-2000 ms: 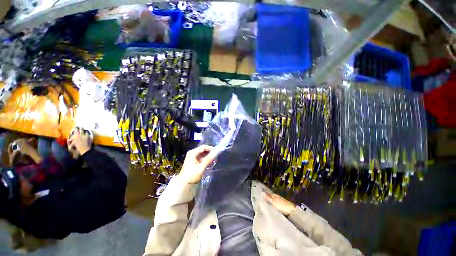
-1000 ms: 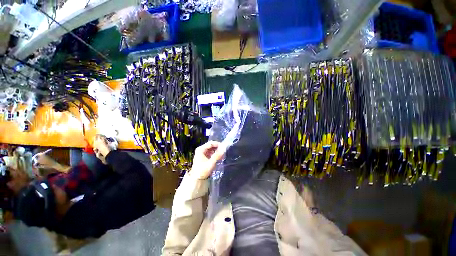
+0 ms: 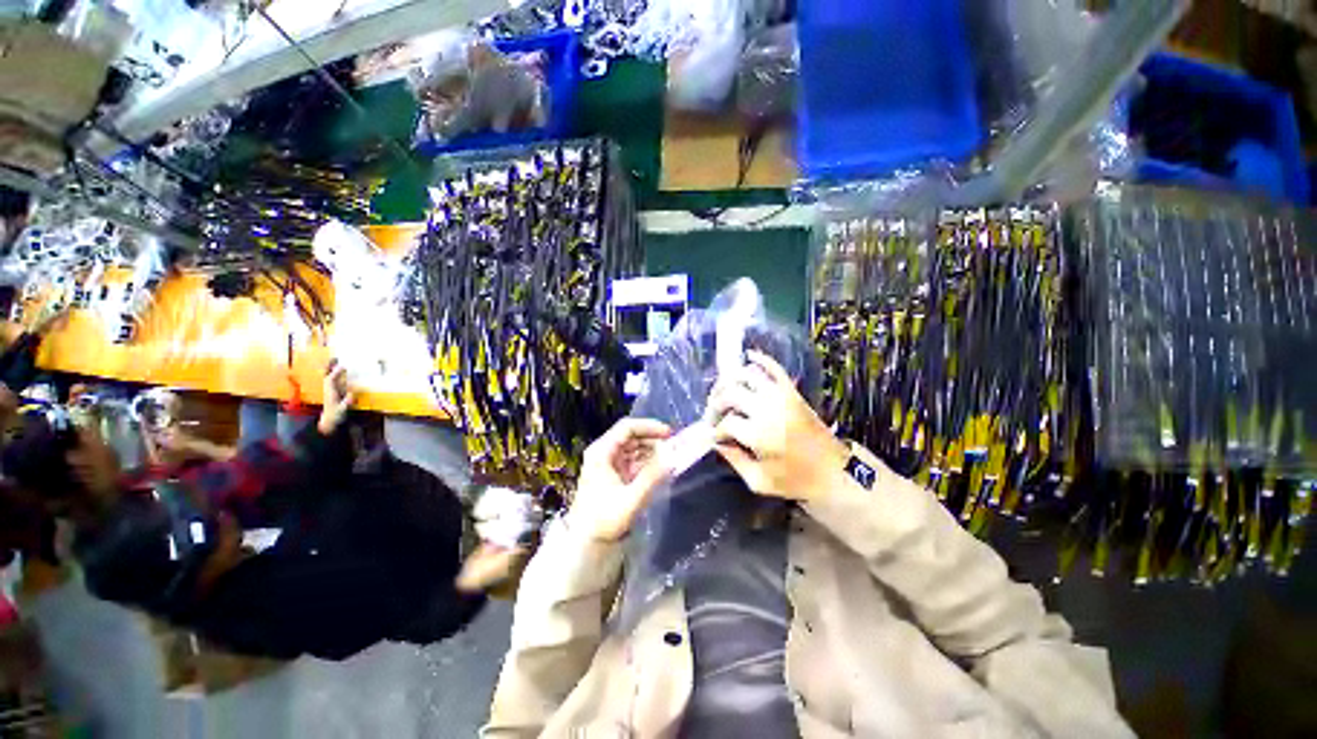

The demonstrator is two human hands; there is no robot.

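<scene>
A clear plastic bag (image 3: pixel 679 523) with dark contents is held upright in front of my chest at the bench edge. My left hand (image 3: pixel 624 469) grips the bag's upper left side with the fingertips. My right hand (image 3: pixel 768 429) grips the gathered top of the bag, close beside my left hand. What exactly the fingertips pinch is blurred. The white fixture (image 3: pixel 649 298) stands on the green bench just behind the bag, partly hidden by it. A dark screwdriver (image 3: pixel 589 341) lies to its left.
Dense cable rows (image 3: pixel 498 311) hang over the bench edge at left, with more cable rows (image 3: pixel 946 347) at right. Ribbed clear trays (image 3: pixel 1206 325) cover the far right rows. Blue bins (image 3: pixel 884 87) stand behind. A person in black (image 3: pixel 361 556) sits at left by the orange-topped table (image 3: pixel 188 325).
My right hand has come up from low at the right and taken hold of the bag's top. The neighbouring person has shifted, an arm now reaching towards my side.
</scene>
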